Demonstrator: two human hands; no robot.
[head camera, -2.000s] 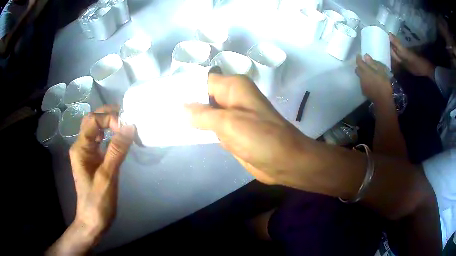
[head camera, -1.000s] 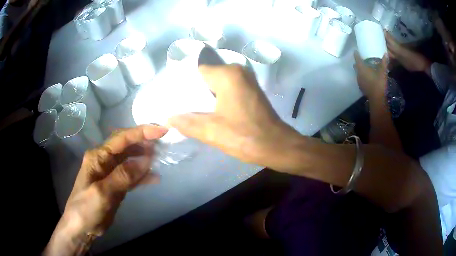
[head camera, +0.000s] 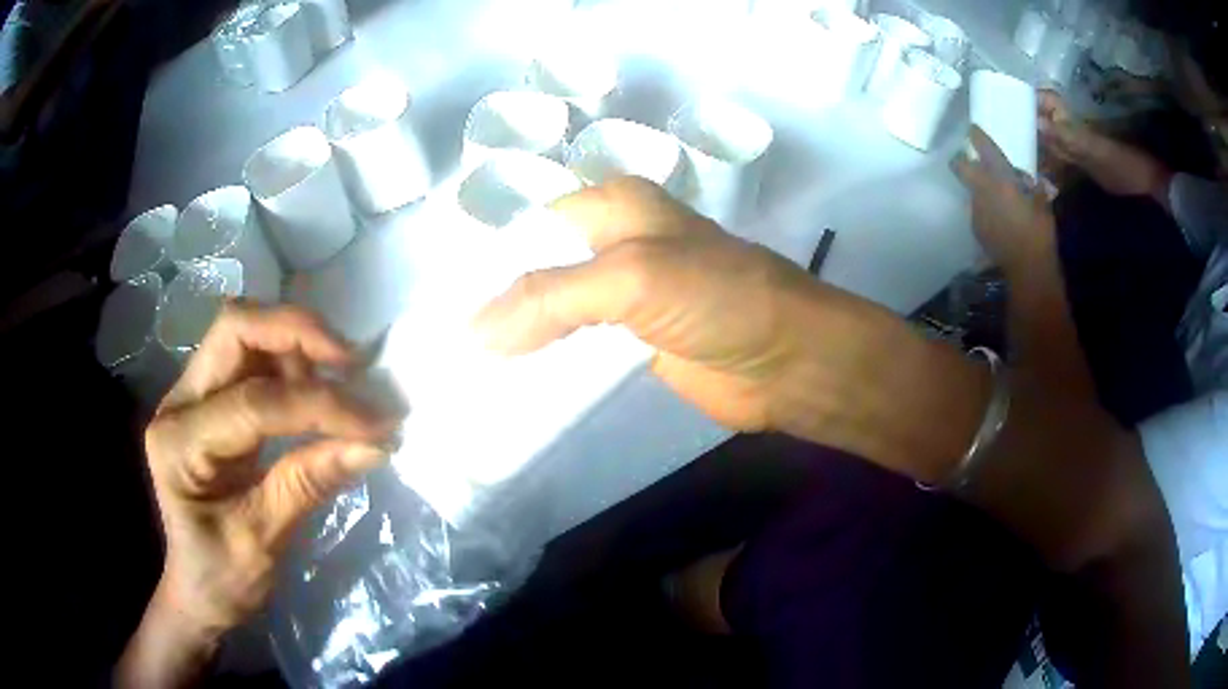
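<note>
A glossy white housing, partly washed out by glare, is held tilted in front of me, its open mouth toward the upper side. My right hand grips it from the right, thumb across its side. My left hand is at its lower left, fingertips pinched close to its edge. A crinkled clear bag hangs below the housing beside my left hand. Whether my left fingers pinch the film or touch the housing is hidden by glare.
White housings stand mouth up on the white table, in groups left, centre and back right. A dark strip lies partly behind my right wrist. At right, another person's hands hold a white housing.
The housing in my right hand has turned so its mouth shows at the top. The clear bag now spreads out below it. My left hand has moved left and slightly down.
</note>
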